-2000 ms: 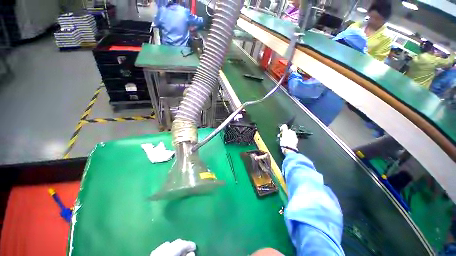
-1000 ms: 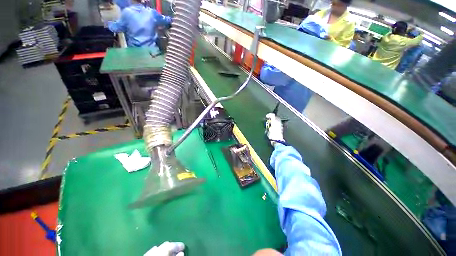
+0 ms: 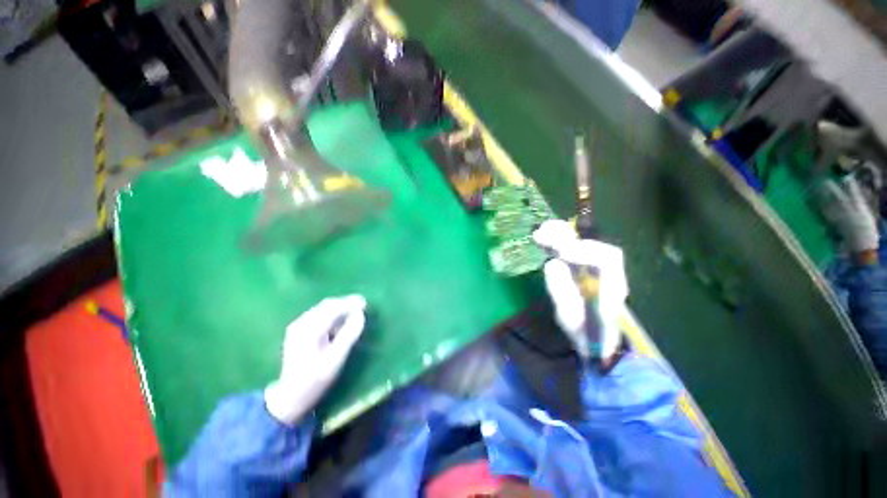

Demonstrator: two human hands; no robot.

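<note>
My right hand (image 3: 595, 282), in a white knit glove, is over the yellow edge beside the belt. It holds a soldering iron (image 3: 584, 185), its metal barrel pointing up and away. The fingertips of the same hand grip the right side of a green PCB panel (image 3: 515, 229), held above the mat's right edge with small parts facing up. My left hand (image 3: 319, 352), also gloved, is low over the green mat (image 3: 204, 321) at its near side, fingers curled; whether it holds thin wire cannot be told. The picture is blurred.
A fume hood (image 3: 316, 214) hangs over the mat's middle. A white cloth or paper (image 3: 233, 172) lies behind it. The iron stand (image 3: 462, 165) and a black fan-like box (image 3: 407, 88) are at the back right. A red bin (image 3: 83, 389) is left; the belt (image 3: 681, 292) runs right.
My right hand has come back from over the belt towards me, with the panel now clearly visible in it. My left hand has moved further into view. The camera has tilted down.
</note>
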